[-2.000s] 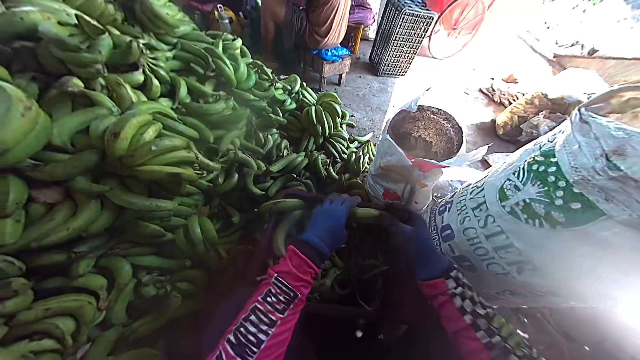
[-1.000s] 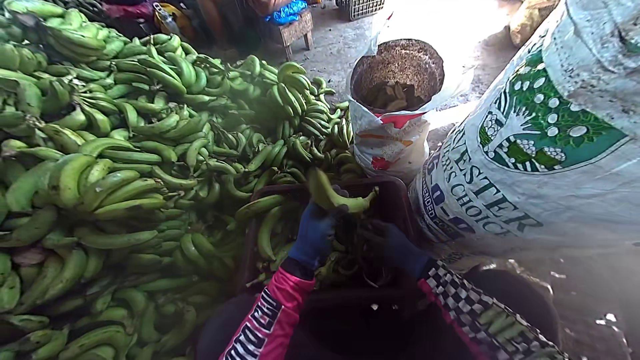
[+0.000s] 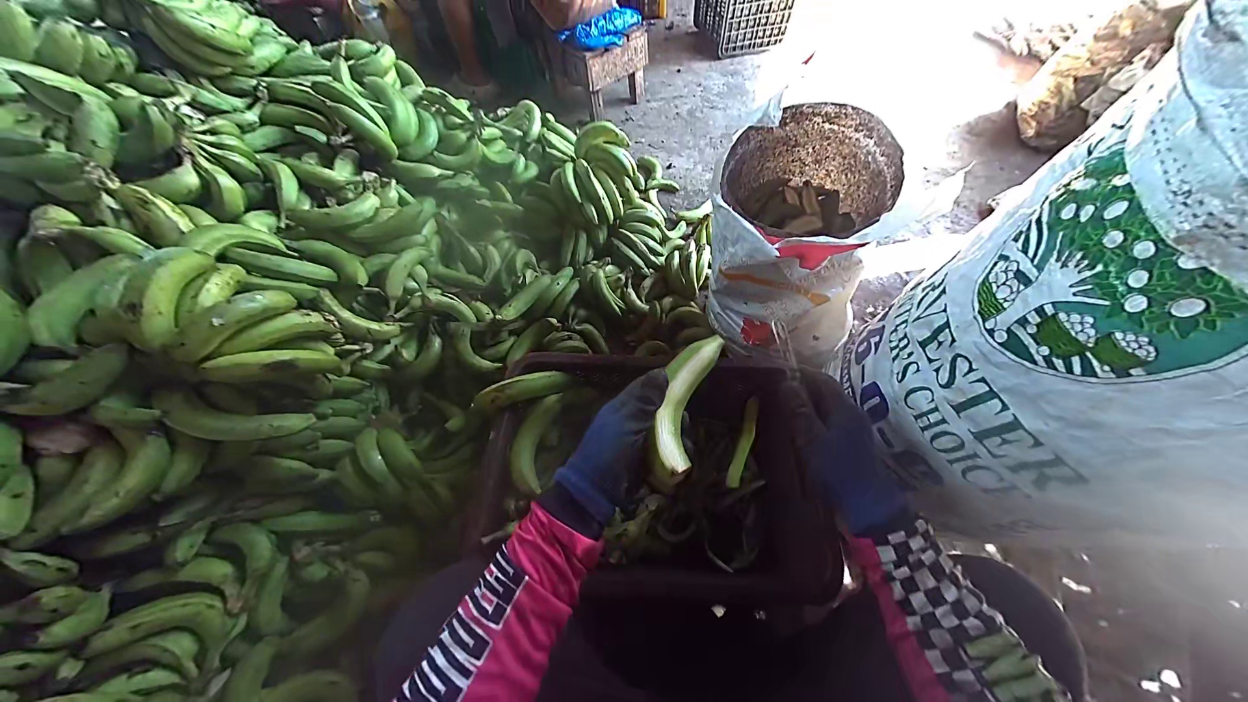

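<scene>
My left hand, in a blue glove, grips a green banana whose near side is peeled pale. It is over a dark plastic crate that holds peel strips and a few unpeeled green bananas at its left side. My right hand, also blue-gloved, is over the crate's right rim. Its fingers are blurred and dark, and a thin upright thing shows faintly by them; whether it is held, I cannot tell.
A large heap of green bananas fills the left. Beyond the crate stands a sack-wrapped container with pieces inside. A big printed white sack leans at the right. Farther back are a small wooden stool and a black plastic crate.
The banana in my left hand now shows a broad pale peeled side. My right hand has moved away from it to the right. The view has shifted down since two seconds ago.
</scene>
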